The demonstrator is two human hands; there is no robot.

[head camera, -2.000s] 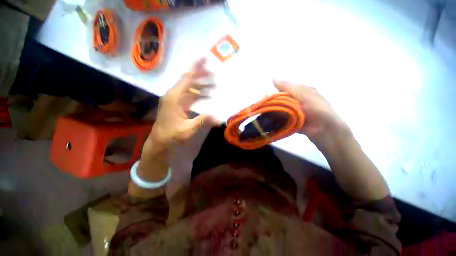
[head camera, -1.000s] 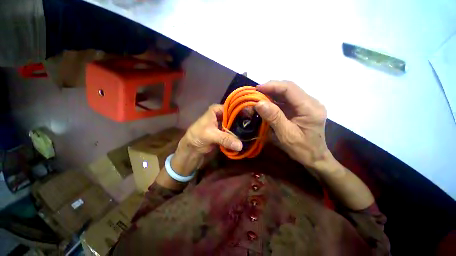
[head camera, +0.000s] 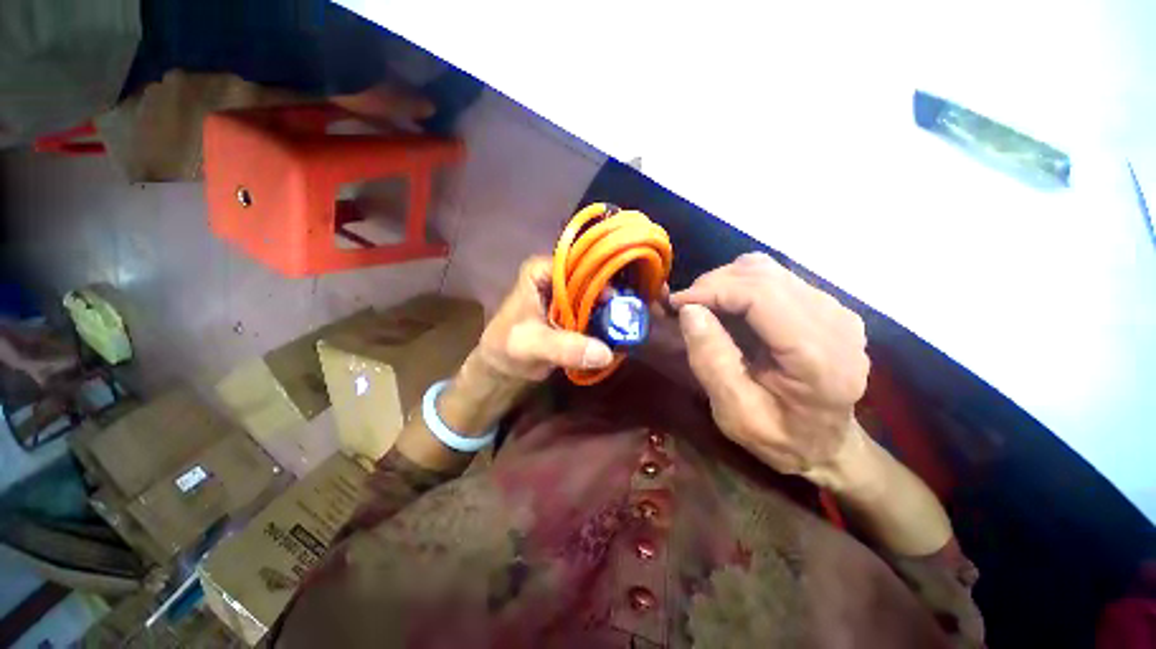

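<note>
An orange coiled cable (head camera: 617,250) is held up in front of my torso, just off the table's front edge. My left hand (head camera: 522,332) grips its left and lower side, thumb across the front. A dark plug with a round blue-white face (head camera: 625,320) shows at the coil's lower right, facing the camera. My right hand (head camera: 776,361) is at the coil's right side, with thumb and index finger close together near its edge. Whether these fingertips pinch a thin strand of the cable or its tie cannot be told.
The white table (head camera: 761,140) runs diagonally across the upper right. A slim greenish strip (head camera: 993,137) lies on it. A red-orange stool (head camera: 298,190) stands on the floor at upper left. Brown cartons (head camera: 185,475) lie at lower left. Part of another person's dark clothing (head camera: 241,44) shows at top left.
The coil has gone from my right hand into my left hand's grip and turned. The plug's round face now shows. My right hand has drawn slightly right, off the coil's front. The view has shifted down.
</note>
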